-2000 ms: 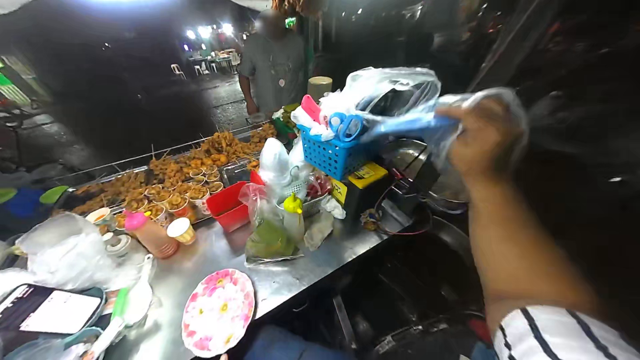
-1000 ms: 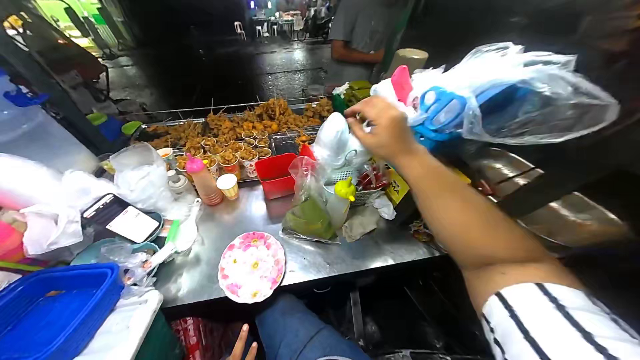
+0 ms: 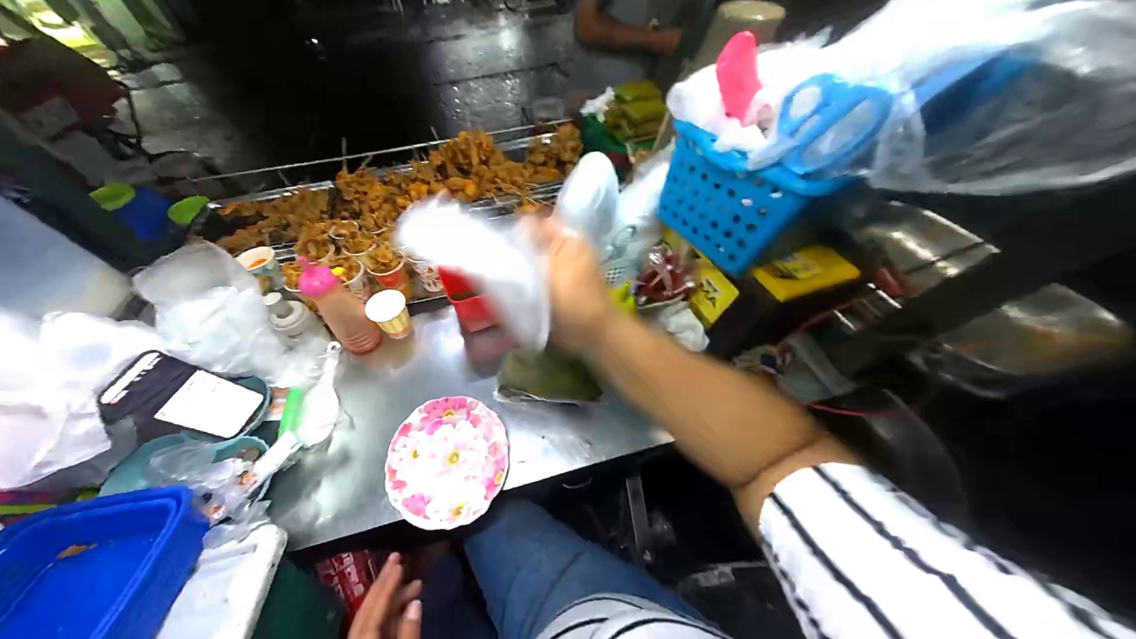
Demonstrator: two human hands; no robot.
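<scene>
My right hand (image 3: pixel 568 275), blurred by motion, grips a white plastic bag (image 3: pixel 484 262) above the steel counter. Just behind it stand more white rolled bags (image 3: pixel 589 200), and a bag of green content (image 3: pixel 550 377) lies below. Low in the view, my left hand (image 3: pixel 389 603) is near my lap, fingers apart, holding nothing visible. Between the hands a pink-flowered plate (image 3: pixel 448 462) rests on the counter. Left of the bag are a pink-capped squeeze bottle (image 3: pixel 342 306) and a paper cup (image 3: pixel 389 314). A red container (image 3: pixel 466 302) is partly covered by the held bag.
Skewered fried food (image 3: pixel 461 169) and filled cups line the counter's far side. A blue basket (image 3: pixel 732 200) with blue-handled scissors (image 3: pixel 834 124) stands right. At left are a blue tray (image 3: pixel 98 568) and a phone-like dark case (image 3: pixel 182 395). A person's arm (image 3: pixel 621 31) shows beyond.
My right hand has come away from the basket's side, first to the white rolled bags, and now moves left with a white bag. My left hand shows in the last two frames only.
</scene>
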